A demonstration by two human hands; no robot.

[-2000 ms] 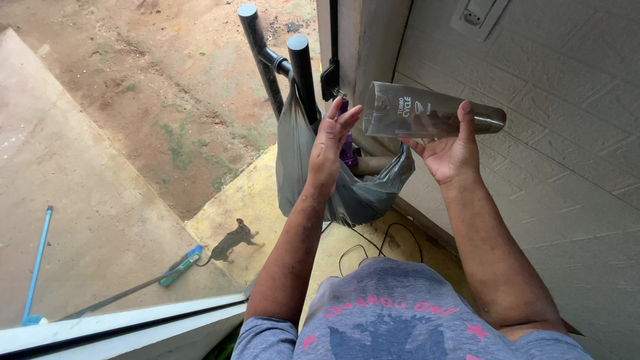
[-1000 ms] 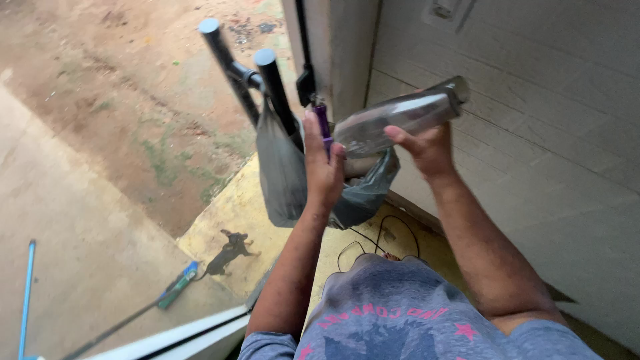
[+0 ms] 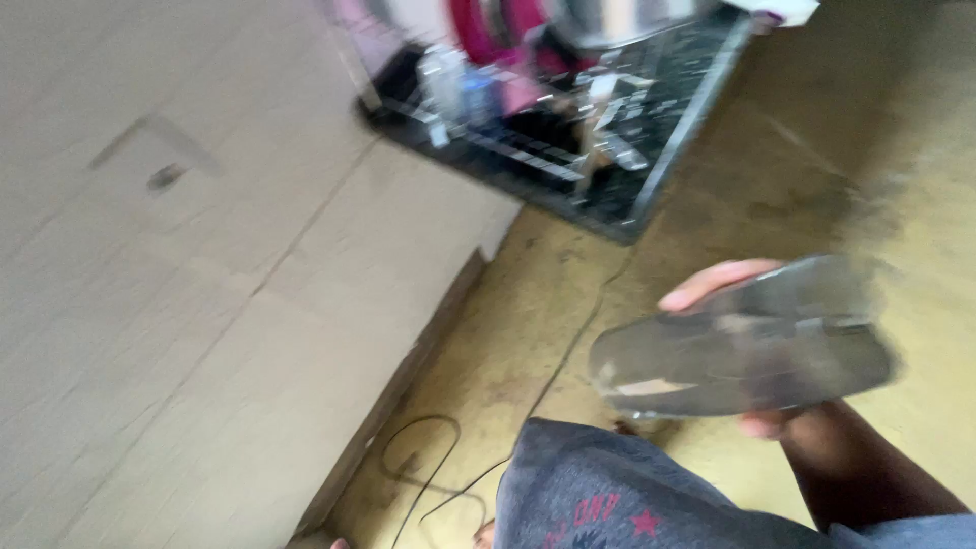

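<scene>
My right hand [image 3: 762, 354] is closed around a smoky, see-through plastic container [image 3: 686, 374], seen at the right of the view. The container lies nearly sideways, with fingers showing above it and below it. Motion blurs its outline, and whether anything is inside cannot be told. My left hand is out of view.
A dark-topped table or rack [image 3: 557, 198] at the top holds blurred dishes and a blue item [image 3: 480, 95]. A pale wall [image 3: 191, 305] fills the left side. A thin black cable [image 3: 564, 358] runs along the yellowish floor [image 3: 488, 366].
The view has swung away from the doorway and hanging bag to the wall and the table or rack. My left hand has left the view; the container remains in my right hand.
</scene>
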